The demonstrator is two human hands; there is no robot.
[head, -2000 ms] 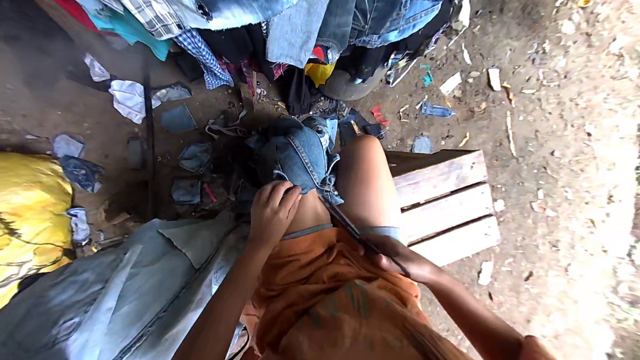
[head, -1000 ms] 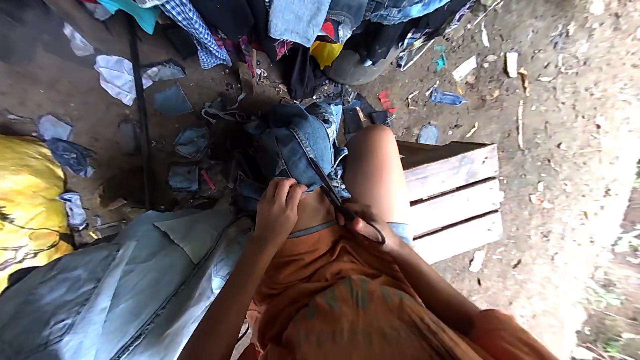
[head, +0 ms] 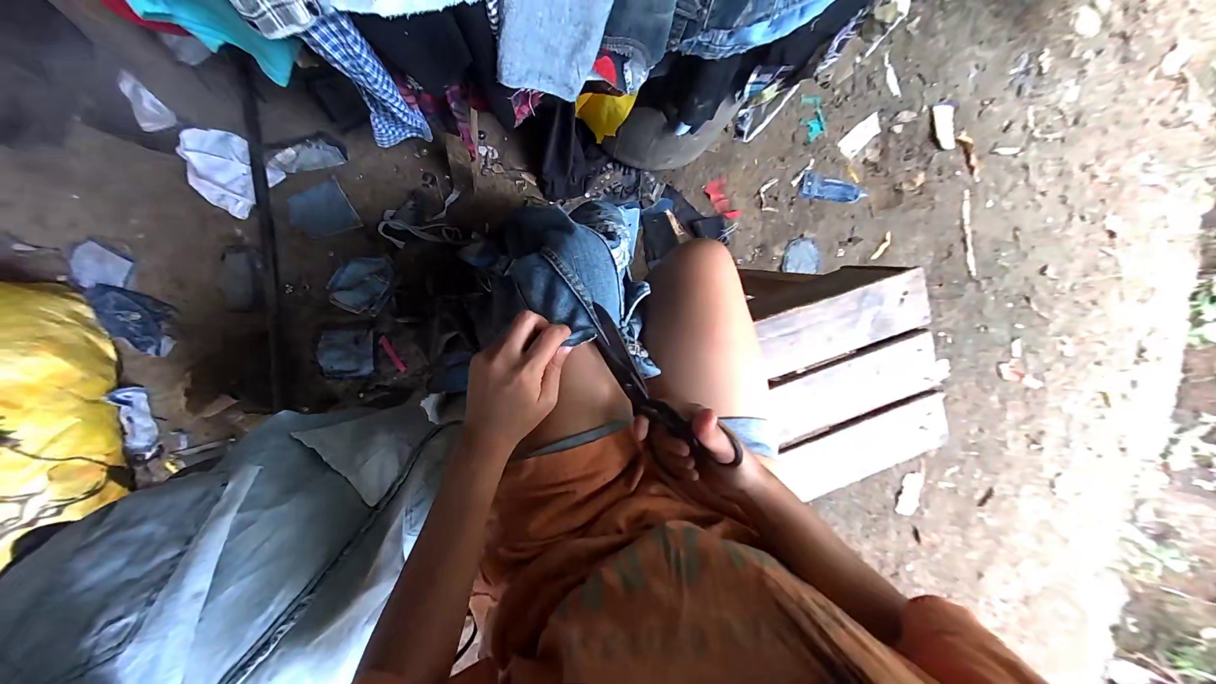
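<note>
A piece of blue denim clothing (head: 560, 271) lies over my knee, with a thick seam running along it and a frayed, lighter edge at its right. My left hand (head: 518, 380) pinches the denim's near edge between thumb and fingers. In my right hand (head: 698, 446) is a pair of large dark scissors (head: 622, 366), fingers through and around the handles. The blades point up and to the left, their tips at the seam. How far the blades are apart cannot be told.
Denim and other clothes (head: 551, 43) hang or lie piled ahead. A slatted wooden crate (head: 845, 370) is at my right. Left are a grey sheet or cover (head: 313, 560), a yellow sack (head: 57, 399) and a dark pole (head: 261, 237). Fabric scraps (head: 323, 207) litter the dirt floor.
My right hand has brought the scissors from low beside my thigh up to the denim's near edge. My left hand stays at that edge.
</note>
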